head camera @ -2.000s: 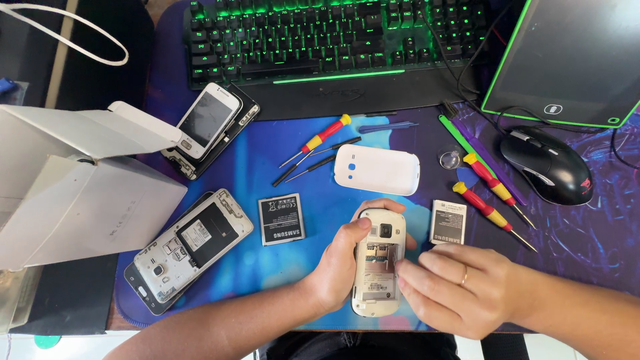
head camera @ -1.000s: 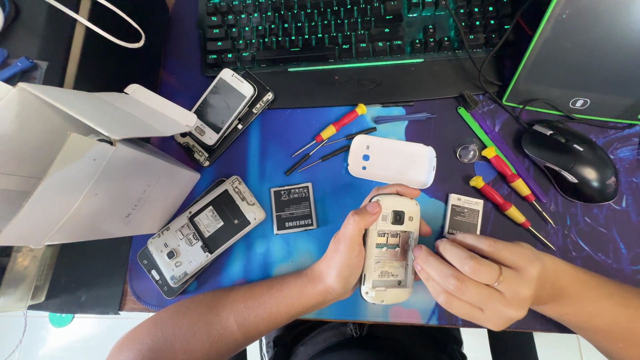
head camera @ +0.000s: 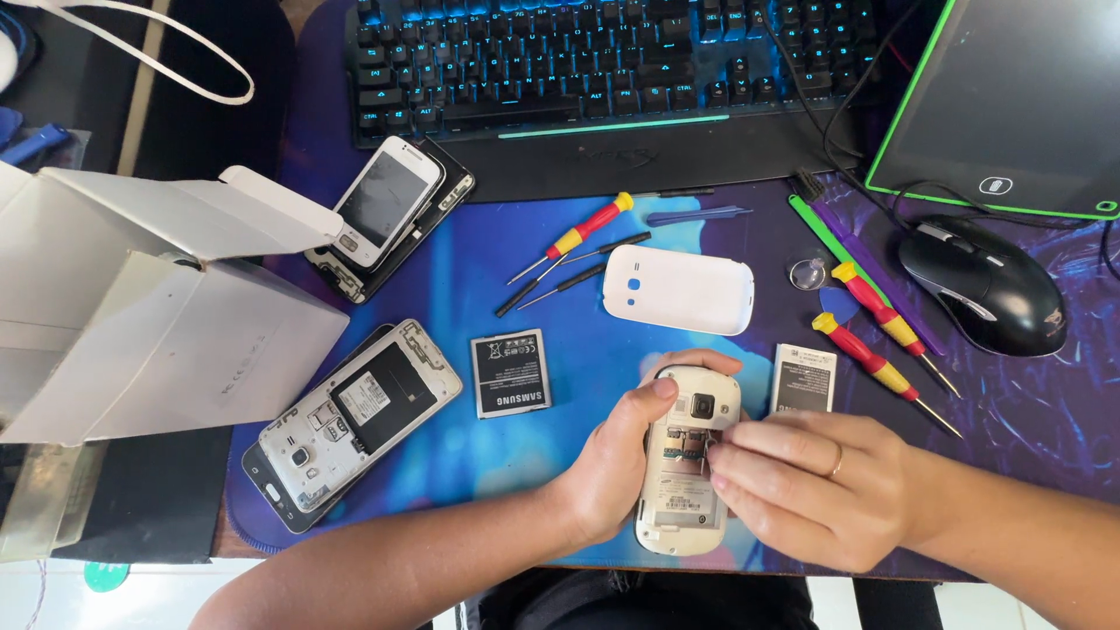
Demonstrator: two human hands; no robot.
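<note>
My left hand [head camera: 617, 451] grips a white smartphone [head camera: 687, 516], its back cover off and its battery bay and card slots bare. The fingertips of my right hand [head camera: 814, 490] are at the phone's right edge beside the card slots; whether they pinch something small is hidden. Above the phone lies a white back cover [head camera: 678, 290]. One phone battery [head camera: 512, 374] lies to the left, and another battery [head camera: 803, 379] is partly behind my right hand. A second opened phone [head camera: 354, 420] rests at the left on a dark panel.
Red-and-yellow screwdrivers [head camera: 866, 357] lie at the right, near a green pry tool [head camera: 840, 245] and a black mouse [head camera: 984, 284]. More screwdrivers [head camera: 582, 232] are above the cover. A white box [head camera: 210, 341] stands left, by another white phone [head camera: 389, 203]. A keyboard [head camera: 604, 70] spans the back.
My left hand keeps hold of the phone. My right fingers have shifted over its right edge, close to the card slots. The keyboard lighting has turned from green to blue.
</note>
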